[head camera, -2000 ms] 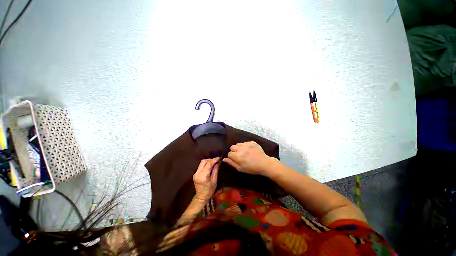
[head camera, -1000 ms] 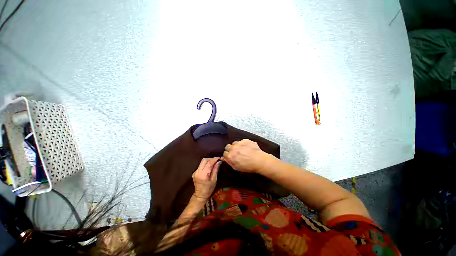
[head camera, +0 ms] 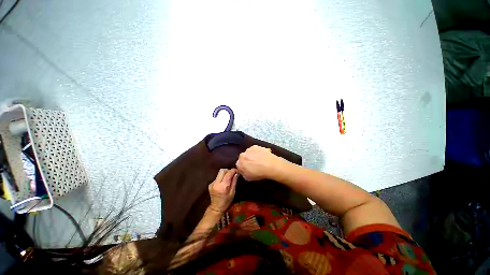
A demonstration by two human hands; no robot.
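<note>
A dark brown garment lies on the table in front of me. A dark hanger is inside it, its hook sticking out of the neckline. My left hand pinches the garment's cloth at the front, below the neckline. My right hand is curled with its fingertips together, touching the left fingertips at the same spot. Anything small between the fingertips is hidden or too small to tell.
A white perforated basket full of small items stands at the left. Two thin orange and yellow items with dark tips lie on the white table at the right. Dark cords curve beside the basket. Green cloth is beyond the table's right edge.
My right hand has moved slightly left and up, and its fist has turned with the knuckles higher. My left hand stays at the cloth. The basket appears slightly further left.
</note>
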